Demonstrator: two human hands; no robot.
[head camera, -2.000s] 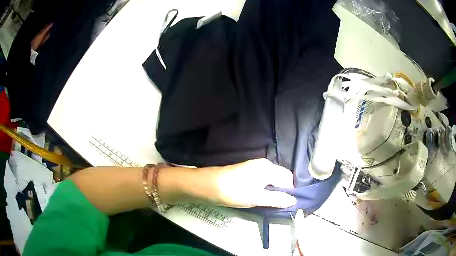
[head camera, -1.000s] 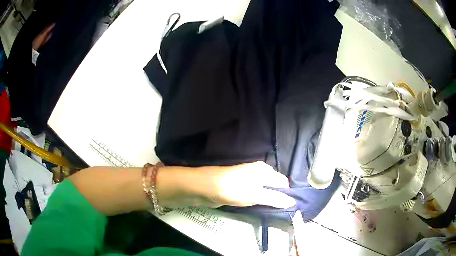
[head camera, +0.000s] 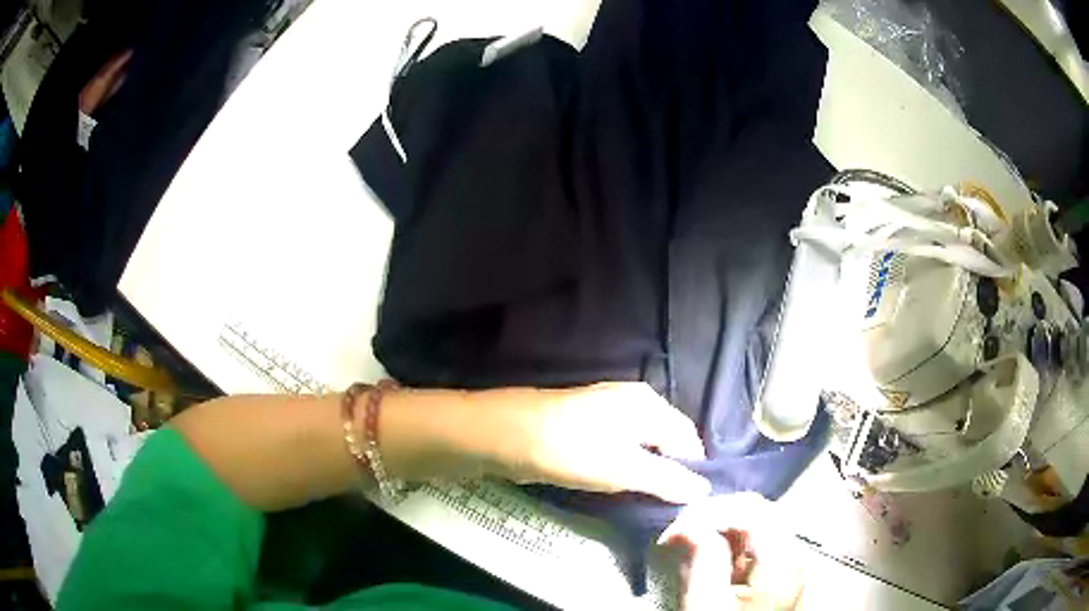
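Note:
A dark navy garment (head camera: 514, 215) lies spread over the white table (head camera: 275, 203). A thin pale loop (head camera: 412, 60) and a small white tag (head camera: 512, 45) show at its top. My left hand (head camera: 609, 442), with a beaded bracelet at the wrist, pinches the garment's near edge, thumb on top. My right hand (head camera: 734, 549) is at the same edge beside the left fingertips, overexposed and partly cut off by the bottom of the picture. Its fingers are bent; glare hides what they hold. A narrow dark strip hangs between the hands. The cloth runs under the sewing machine head (head camera: 920, 334).
A white lamp bar (head camera: 794, 346) glares left of the machine head. Printed ruler marks (head camera: 490, 513) run along the near table edge. A clear plastic bag (head camera: 896, 42) lies at the far right. Dark cloth and another person's hand (head camera: 105, 81) show at far left.
My right hand has come in at the bottom, beside my left fingertips. My left hand keeps its pinch. The view has shifted slightly.

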